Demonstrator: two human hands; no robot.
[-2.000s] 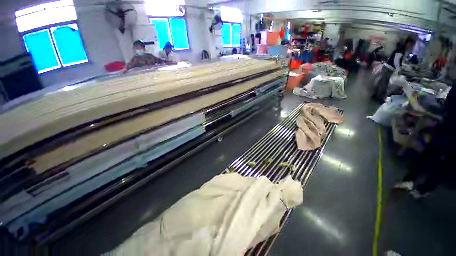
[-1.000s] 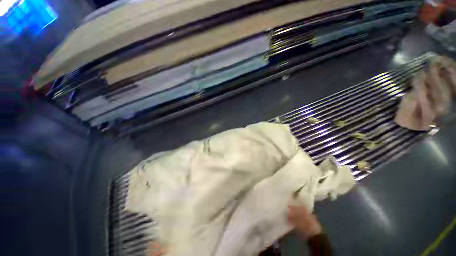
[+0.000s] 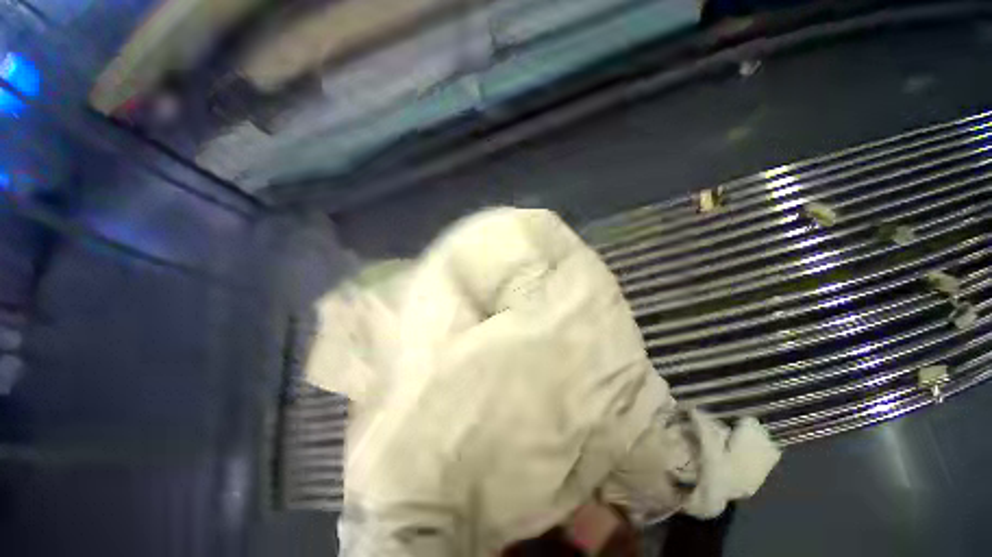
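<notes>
A large crumpled heap of cream fabric (image 3: 511,381) lies over the near end of a low rack of shiny metal bars (image 3: 783,294). Its lower right part is bunched up. What appears to be my right hand (image 3: 596,528) is a small blurred patch of skin at the bottom edge, against the fabric, with its fingers mostly hidden in the folds. A dark sleeve shows beside it under the bunched cloth. My left hand cannot be made out; the fabric or the picture's edge hides it.
Small pale scraps (image 3: 821,212) lie on the bars at the right. A long layered fabric rack (image 3: 587,65), with cream, white and pale blue tiers, stands beyond a strip of dark grey floor (image 3: 457,180). The left side is dark bluish and blurred.
The view has moved down and closer to the cream fabric, which is now gathered into a narrower, higher heap. Its left part has drawn inward. The pink-beige fabric has left the view.
</notes>
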